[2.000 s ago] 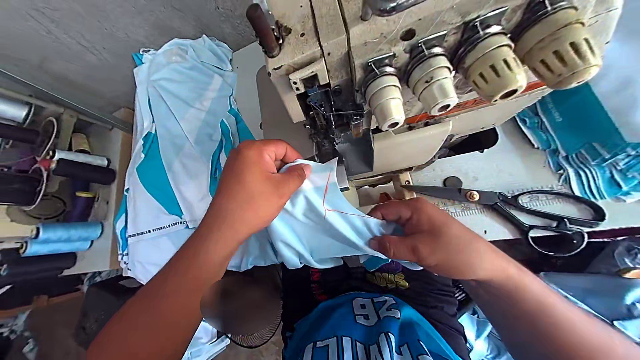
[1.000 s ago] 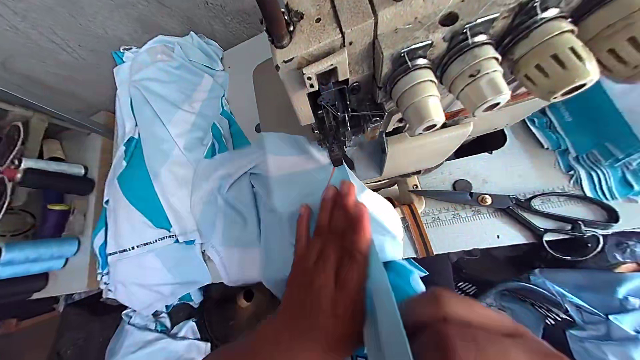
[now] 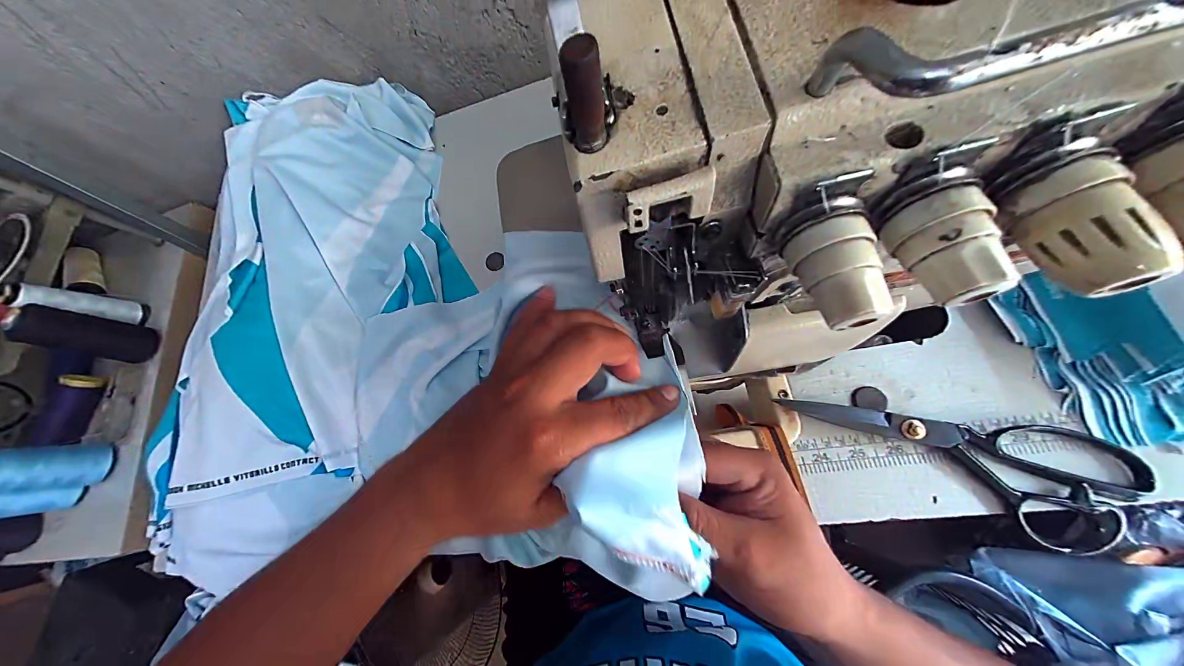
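Observation:
Pale blue fabric (image 3: 629, 472) runs under the presser foot (image 3: 653, 338) of an overlock sewing machine (image 3: 666, 120). My left hand (image 3: 555, 398) presses on the fabric just left of the foot, thumb and fingers spread. At the fabric's right edge, below the foot, my right hand (image 3: 768, 527) pinches the cloth; its fingertips are partly hidden behind the edge. Red stitching shows near the fabric's lower end. The cloth continues left to a heap of white and teal garment pieces (image 3: 314, 213).
Black-handled scissors (image 3: 934, 432) lie on the white table right of the machine, over a printed ruler scale (image 3: 860, 453). Teal cut pieces (image 3: 1110, 342) are stacked at the far right. Thread spools (image 3: 83, 324) stand and lie on the left shelf. Thread tension knobs (image 3: 837, 259) jut from the machine.
My left hand has changed from lying flat in front of the presser foot to spread fingers left of it. My right hand has moved up to the fabric's right edge.

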